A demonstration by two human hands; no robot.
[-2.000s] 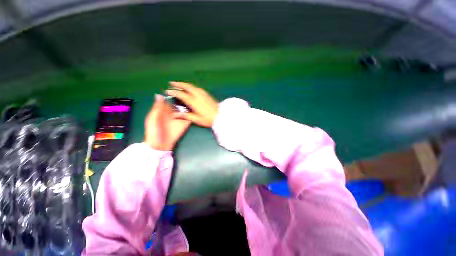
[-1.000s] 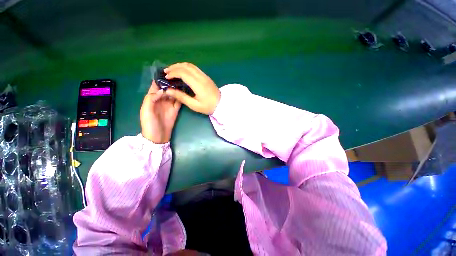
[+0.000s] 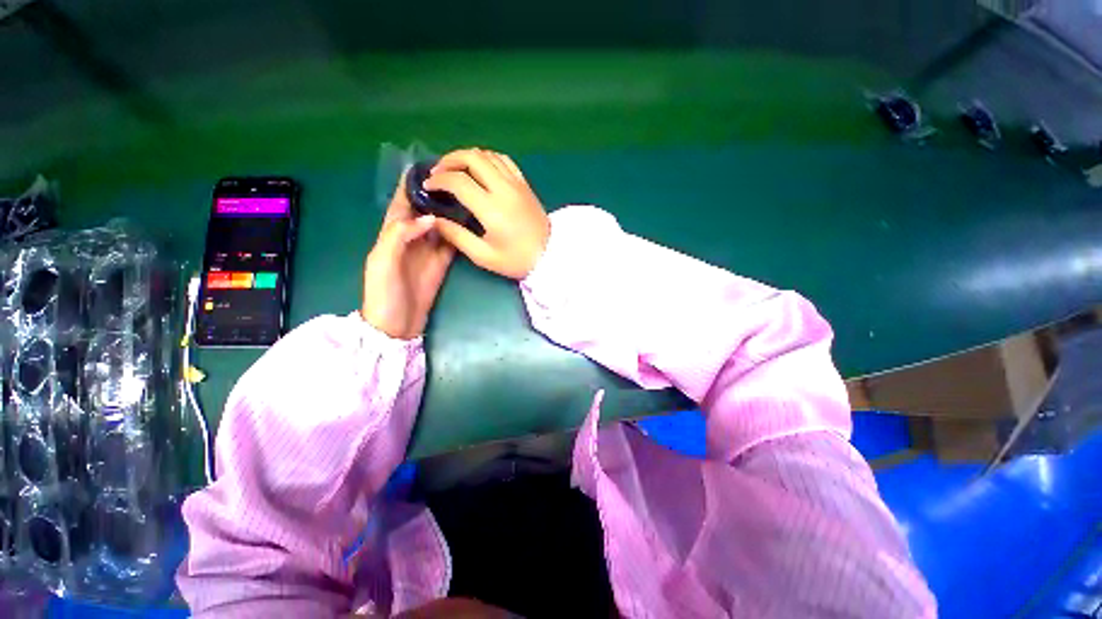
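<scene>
A black glossy rounded unit [image 3: 425,187] is held between my two hands over the green bench. My left hand [image 3: 405,272] holds it from below and the left. My right hand [image 3: 493,215] lies over its right side, fingers bent onto it. A clear crinkled film or small bag [image 3: 393,167] shows just left of the unit, beyond my left fingertips. The fingers hide much of the unit.
A smartphone [image 3: 248,264] lies left of my hands, with a white cable [image 3: 197,411] beside it. Clear blister trays [image 3: 91,399] with dark units are at the far left. Several wrapped units [image 3: 900,114] lie at the far right. A cardboard box [image 3: 967,385] is beyond the bench edge.
Both hands stay together around the unit. The clear film beside the unit shows in the last two frames. The whole view has shifted slightly.
</scene>
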